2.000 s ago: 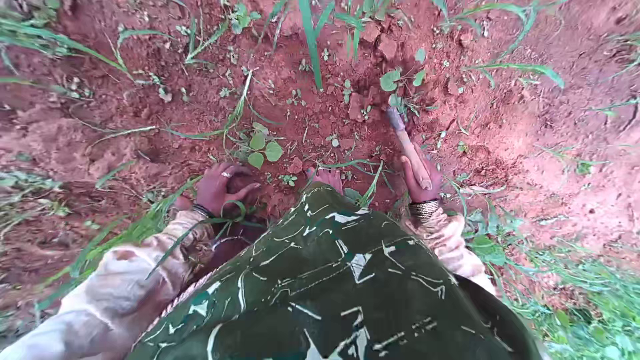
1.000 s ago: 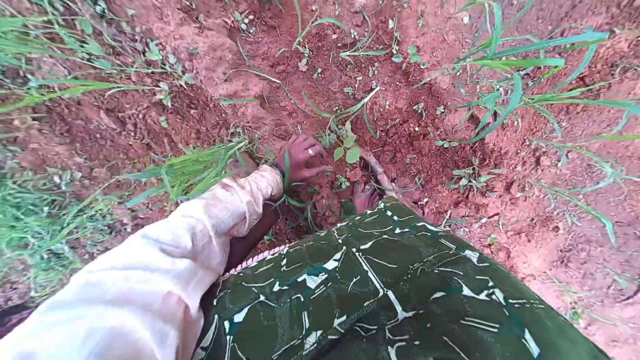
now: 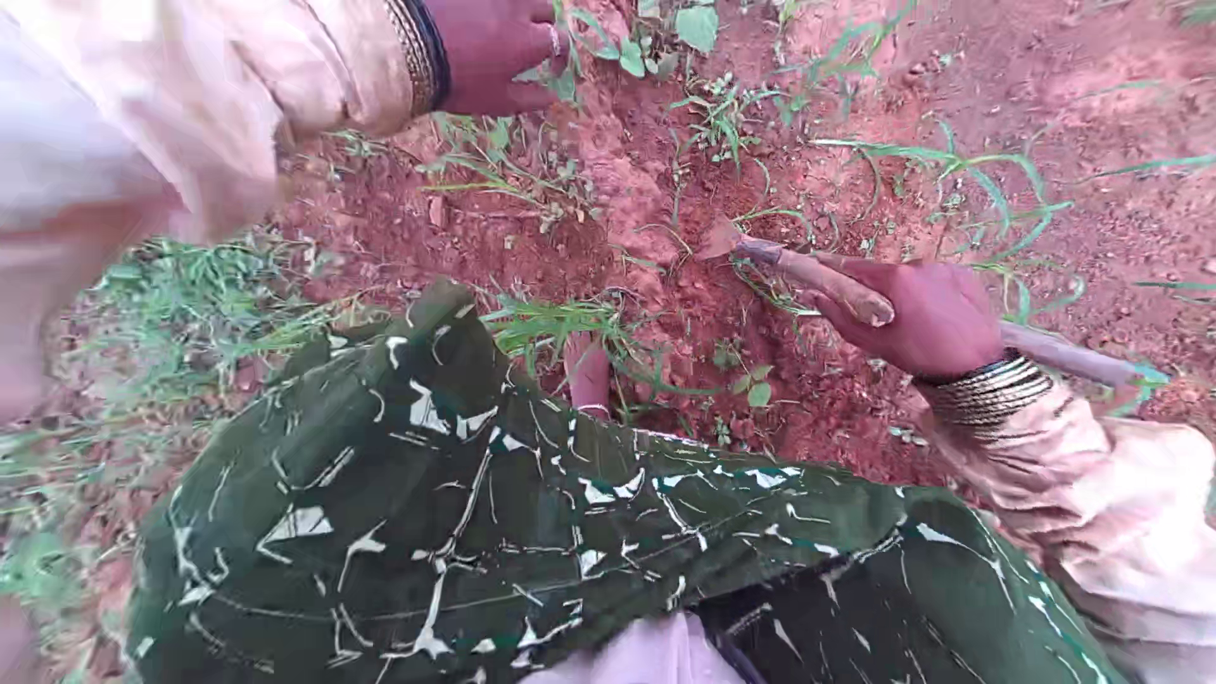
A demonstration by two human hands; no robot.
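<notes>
My right hand [image 3: 926, 313], with bangles at the wrist, is closed around the wooden handle [image 3: 841, 285] of a small digging tool. The tool's metal blade [image 3: 724, 239] points left and rests at the red soil [image 3: 636, 223]. At the top, my left hand [image 3: 499, 57] reaches over the ground beside a broad-leaved seedling [image 3: 698, 27]. Its fingers are blurred and partly cut off by the frame's edge, so whether it grips leaves cannot be told. A tuft of grass [image 3: 560, 321] lies between the hands and my body.
My bare foot [image 3: 587, 370] shows below the grass tuft, beside the patterned green cloth [image 3: 532, 532] over my lap. Long grass blades [image 3: 997, 190] grow at the right, dense weeds [image 3: 190, 294] at the left. A small seedling [image 3: 757, 388] stands below the tool.
My left hand has moved up and forward from its place near my foot. My right hand, mostly hidden one second ago, is in plain sight with the tool. The view has shifted.
</notes>
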